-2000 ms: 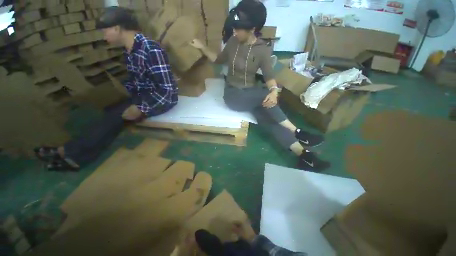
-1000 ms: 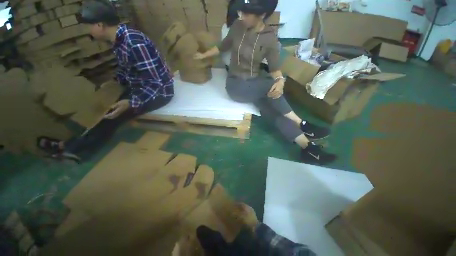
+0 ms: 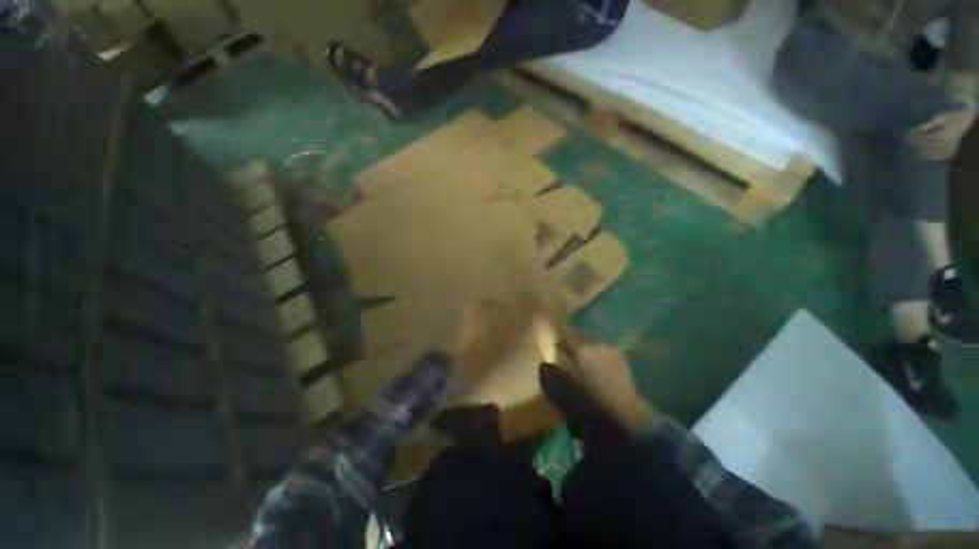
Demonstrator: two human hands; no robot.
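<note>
A brown die-cut box blank lies flat in front of me and reaches to my dark-trousered legs, with notched edges and rounded lobes at its right side. My left hand is blurred and lies over the near part of the blank; its fingers are hard to make out. My right hand is at the near right part, with fingers closed around a pale upturned edge of cardboard. Dark patches show on the lobes.
A wrapped dark stack on a wooden pallet stands close at left. A white sheet lies on the green floor at right. A white-covered pallet is ahead. Co-workers' legs extend at right and ahead.
The view has swung down and left, bringing the wrapped stack and my lap into view. Both hands now show over the blank; the co-workers are cut off by the top and right edges.
</note>
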